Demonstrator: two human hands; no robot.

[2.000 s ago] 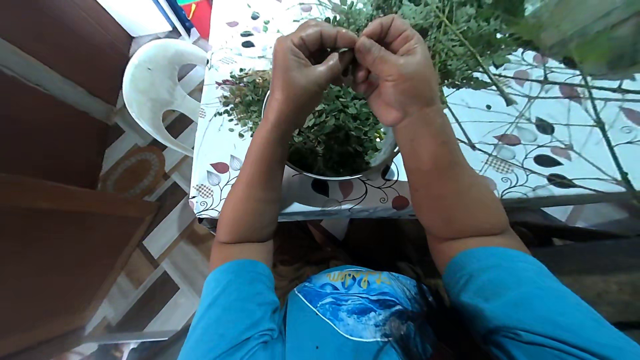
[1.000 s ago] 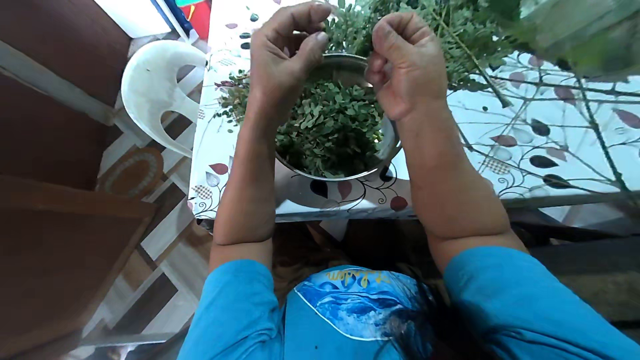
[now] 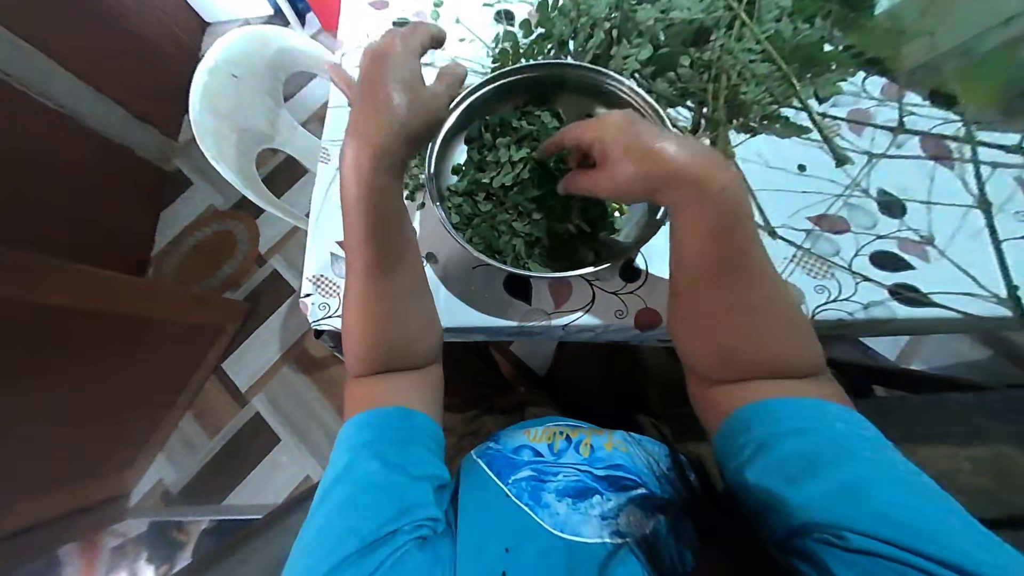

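Observation:
A round stainless steel bowl stands near the table's front edge, with a heap of small green leaves inside. My right hand reaches over the bowl's right side, its fingertips at the leaves; whether it pinches any cannot be told. Left of the bowl's rim, my left hand is raised with fingers apart and nothing visible in it. Behind the bowl lies a pile of leafy green stems, and a few more leaves show at the bowl's left, partly behind my left arm.
Thin stripped branches spread over the right of the patterned tablecloth. A white plastic chair stands at the table's left side. Blurred green foliage fills the upper right corner. A brown wooden surface is at the lower left.
My hands, together above the bowl two seconds ago, have separated. The right one has come down to the leaves in the bowl, while the left has moved out to the left and spread its fingers.

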